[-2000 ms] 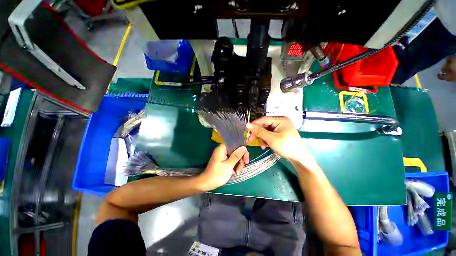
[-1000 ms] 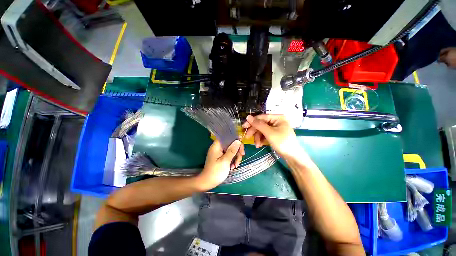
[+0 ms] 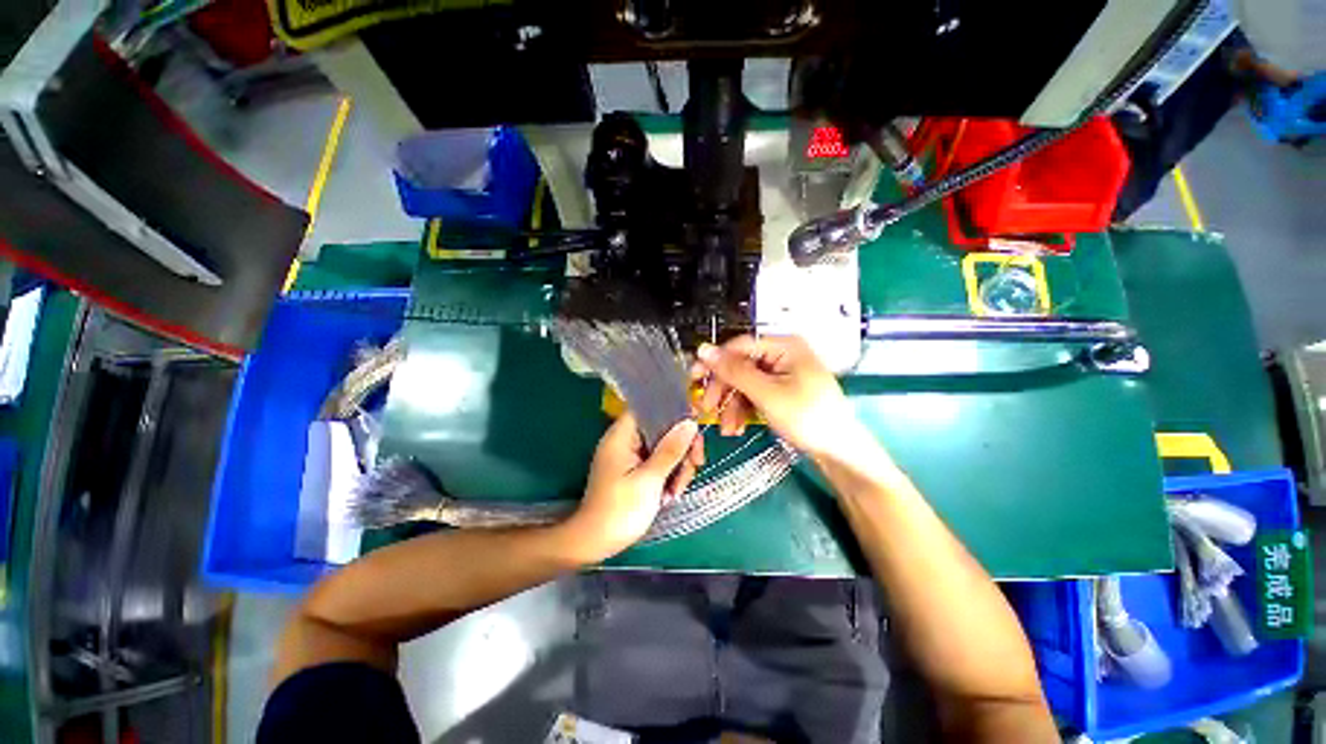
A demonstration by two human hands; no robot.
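My left hand (image 3: 640, 480) is closed around a fanned bundle of thin grey wires (image 3: 640, 371), its ends pointing up toward the press. My right hand (image 3: 764, 385) has its thumb and fingertips pinched on a single thin wire (image 3: 711, 334) just in front of the black tooling (image 3: 676, 240). A yellow part (image 3: 618, 404) shows below the tooling, partly hidden by the wires and hands. A long sheaf of silvery wires (image 3: 727, 494) lies across the bench under my hands, with its frayed end (image 3: 393, 494) at the left.
A blue bin (image 3: 240, 480) stands left, a small blue bin (image 3: 465, 182) rear left and a red bin (image 3: 1040, 189) rear right. A lamp (image 3: 844, 233) and metal bar (image 3: 1003, 334) are right of the tooling. A blue bin with wrapped bundles (image 3: 1185, 683) is lower right. A person's arm shows far right.
The camera view has shifted slightly. My right fingertips, lower and apart from the tooling a second ago, now hold the wire upright closer to it. My left hand keeps hold of the bundle.
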